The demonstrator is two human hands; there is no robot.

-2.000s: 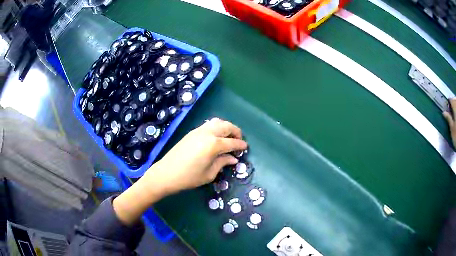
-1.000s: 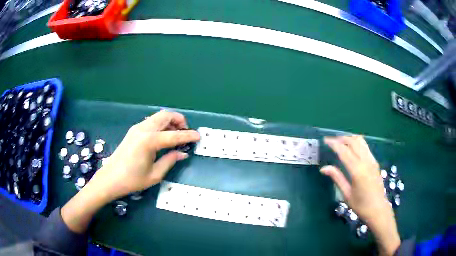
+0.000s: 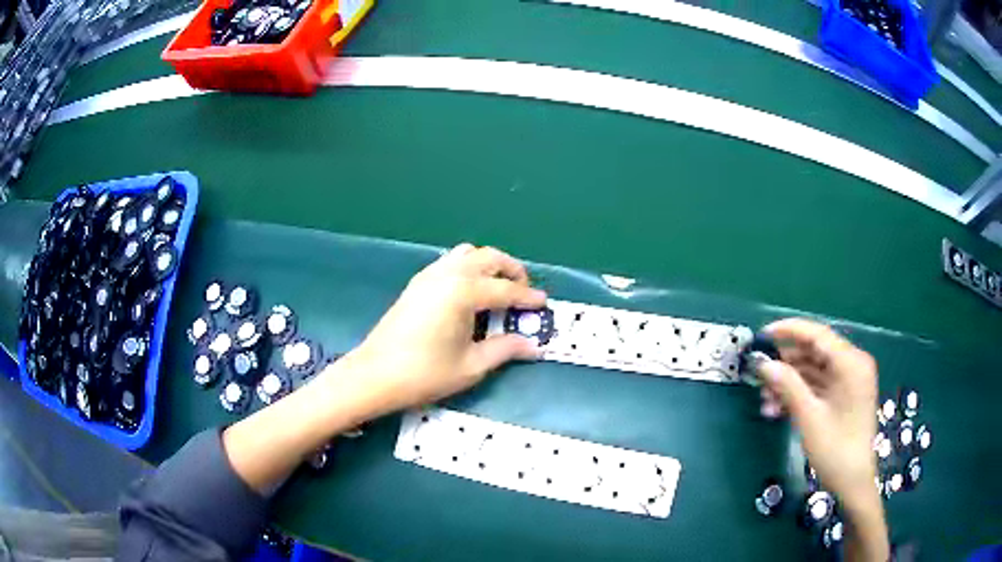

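Observation:
A pale fixture strip (image 3: 643, 338) with small dark holes lies on the green bench. My left hand (image 3: 456, 324) pinches a speaker unit (image 3: 530, 324), black with a silver centre, at the strip's left end. My right hand (image 3: 819, 379) is slightly blurred and holds another black speaker unit (image 3: 758, 353) between its fingers at the right end. A second, bare fixture strip (image 3: 538, 461) lies nearer to me. Loose speaker units (image 3: 245, 362) lie left of my left hand, and more (image 3: 912, 439) lie beside my right wrist.
A blue parts bin (image 3: 187, 236) heaped with black discs is at the left. A red-orange parts bin (image 3: 247, 68) stands across the line at upper left, a small blue bin (image 3: 895, 68) at upper right. A loaded fixture strip (image 3: 972, 272) is at the right edge.
My view has swung from the left bin to the strips. My left hand has gone from the loose pile to the far strip's left end, and my right hand now grips a disc at its right end.

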